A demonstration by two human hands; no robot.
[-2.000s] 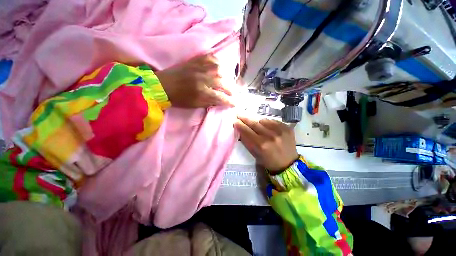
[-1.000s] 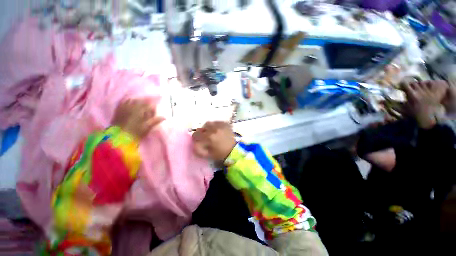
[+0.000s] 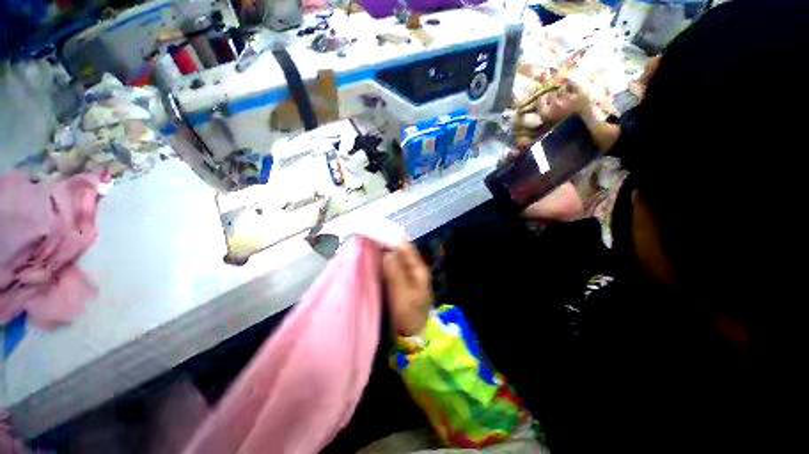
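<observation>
A pink garment piece [image 3: 310, 363] hangs from my right hand [image 3: 408, 288] at the table's front edge and runs down towards the lower left. My right hand pinches its upper end, beside a small whitish part of the cloth. My left hand is not in view. The white sewing machine [image 3: 381, 71] with a blue stripe and dark strap stands behind. Its needle area [image 3: 239, 168] is at the left end of the head, with no cloth under it that I can make out.
Another pink heap [image 3: 44, 248] lies on the table at far left. Blue boxes [image 3: 439, 146], a dark tool [image 3: 371, 152] and small snips [image 3: 334, 168] lie on the machine bed. A person in black [image 3: 710, 222] is close at right, near a dark phone-like object [image 3: 545, 164].
The view has swung right and up. The cloth has come away from the needle area and is now held up at the table edge by my right hand. My left hand has left the view.
</observation>
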